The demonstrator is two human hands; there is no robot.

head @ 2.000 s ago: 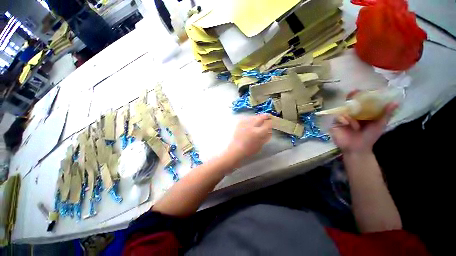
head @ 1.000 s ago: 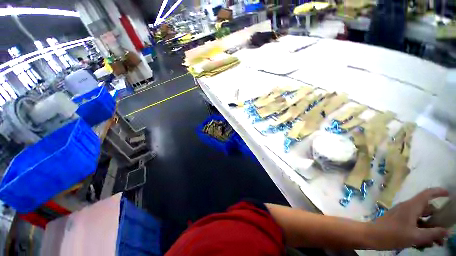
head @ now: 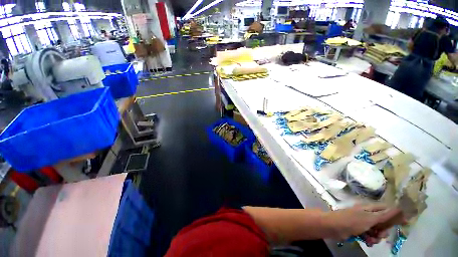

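Tan strap tabs (head: 335,146) with blue hooks lie in rows on the white table (head: 346,95). My left hand (head: 369,223) is blurred over the rows' near right end. Its fingers are closed around a brownish strap tab (head: 394,218), touching or just above the others; blur hides the exact contact. Blue hooks (head: 399,242) show below the fingers. A white round item (head: 362,176) sits among the tabs, left of and beyond my hand. My right hand is out of the picture.
Blue crates with brown pieces (head: 228,135) stand on the floor beside the table. Yellow stacked pieces (head: 243,73) lie at its far left end. A large blue bin (head: 60,130) and a grey machine (head: 47,75) are at left. A person (head: 419,60) stands beyond the table.
The view has swung left, away from the tab pile, glue bottle and right hand. My left hand has moved from the pile to the rows, and its fingers have closed since one second ago.
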